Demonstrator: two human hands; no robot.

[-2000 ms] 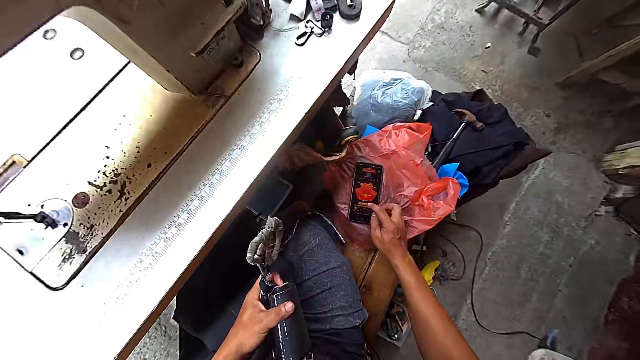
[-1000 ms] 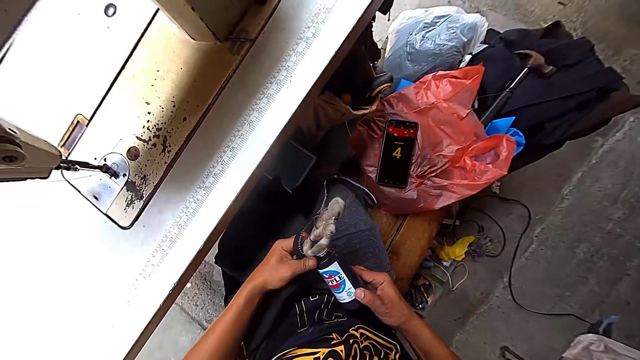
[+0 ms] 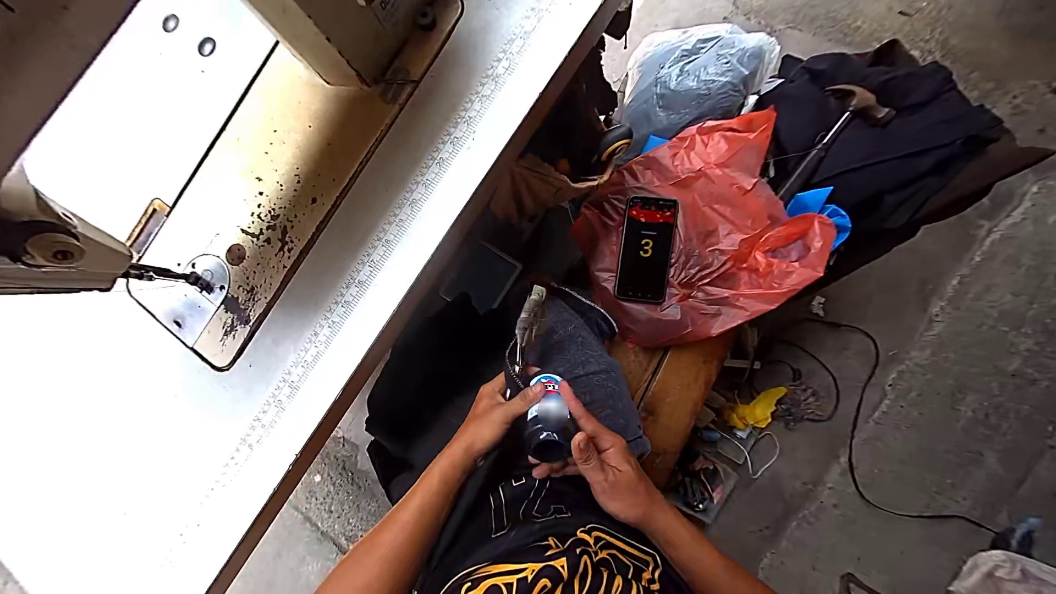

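My left hand [image 3: 493, 412] grips a dark cylindrical container [image 3: 548, 417] with a white, blue and red label, above my lap. A tool [image 3: 528, 322] with pale, wrapped-looking handles stands up beside it, next to the left hand's fingers; its exact kind cannot be told. My right hand [image 3: 606, 462] touches the container from the right, its index finger on the label and other fingers beneath. Up and to the right, a phone [image 3: 647, 249] with a lit screen showing a digit lies on a red plastic bag [image 3: 726, 280].
An industrial sewing machine [image 3: 305, 140] sits on a white table [image 3: 396, 272] with a printed ruler at left. A wooden bench [image 3: 681, 404], a hammer [image 3: 817, 153] on dark cloth [image 3: 924, 132], a clear plastic bag [image 3: 697, 74] and a black cable [image 3: 862, 445] are at right.
My right hand was at the phone two seconds ago and is now at the container. The container has turned in my hands. The digit on the phone has changed from 4 to 3.
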